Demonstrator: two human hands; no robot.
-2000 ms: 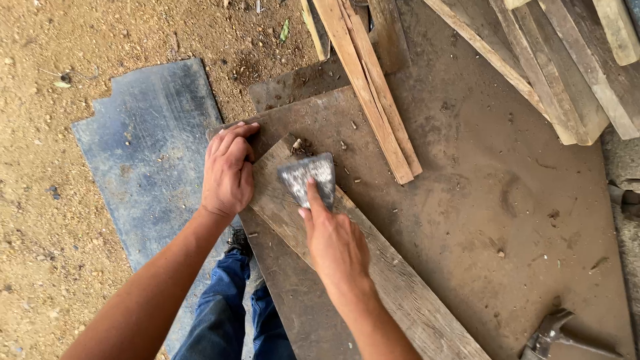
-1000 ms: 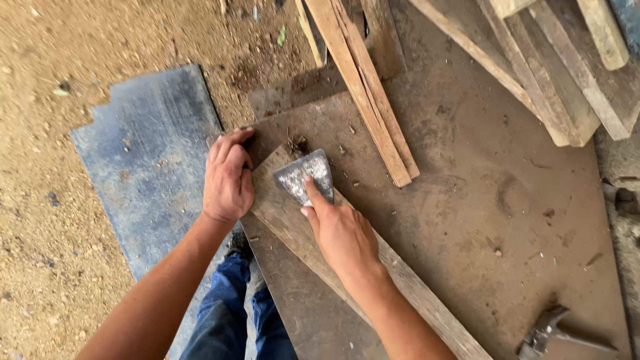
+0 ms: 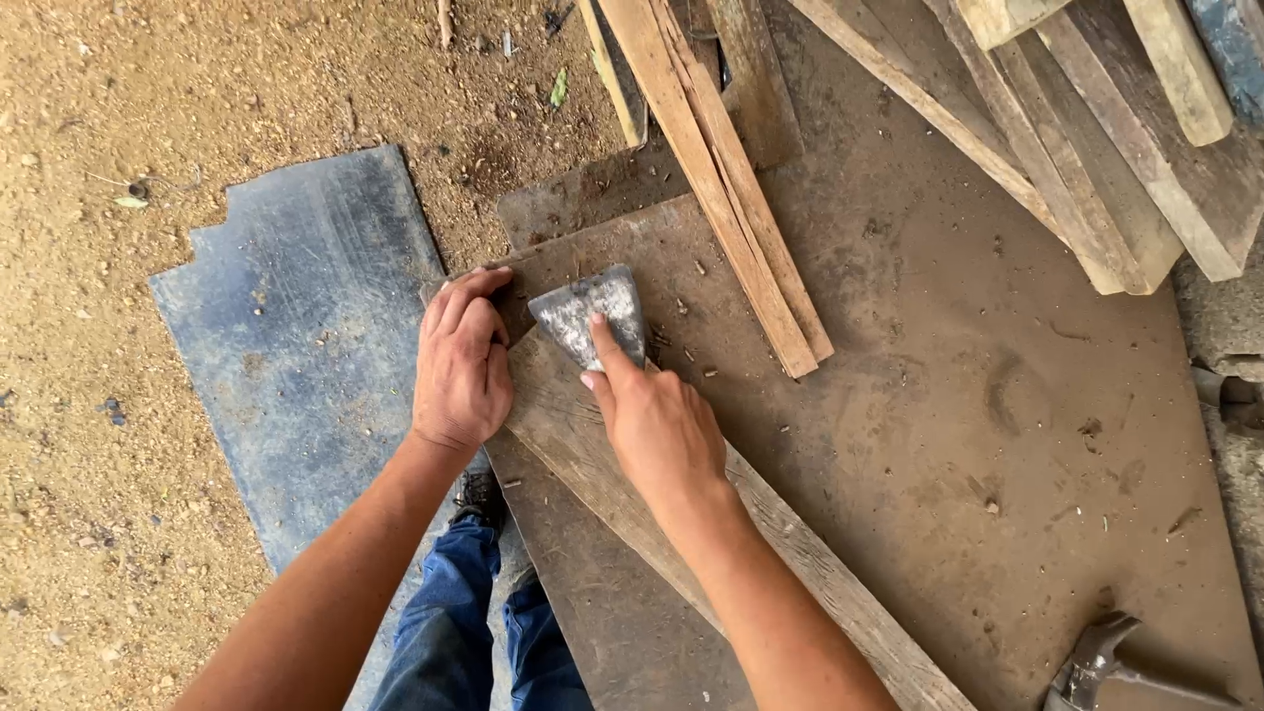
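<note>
My right hand (image 3: 664,430) grips a putty knife (image 3: 590,311), its index finger pressed along the wide, worn metal blade. The blade lies over the upper end of a weathered wooden board (image 3: 790,538), which runs diagonally across a brown sheet-topped work surface (image 3: 928,395). My left hand (image 3: 464,360) rests at the corner of the surface, beside the board's end, with its fingers curled over the edge; whether it grips the board cannot be told. The handle of the putty knife is hidden under my right hand.
Split wooden strips (image 3: 736,197) lie above the blade. Several wooden offcuts (image 3: 1106,148) are piled at the upper right. A claw hammer (image 3: 1091,657) lies at the lower right. A blue-grey sheet (image 3: 316,326) covers the gritty ground on the left.
The clump of debris at the board's upper end in the earlier frames no longer shows there. The putty knife blade has moved toward the board's end.
</note>
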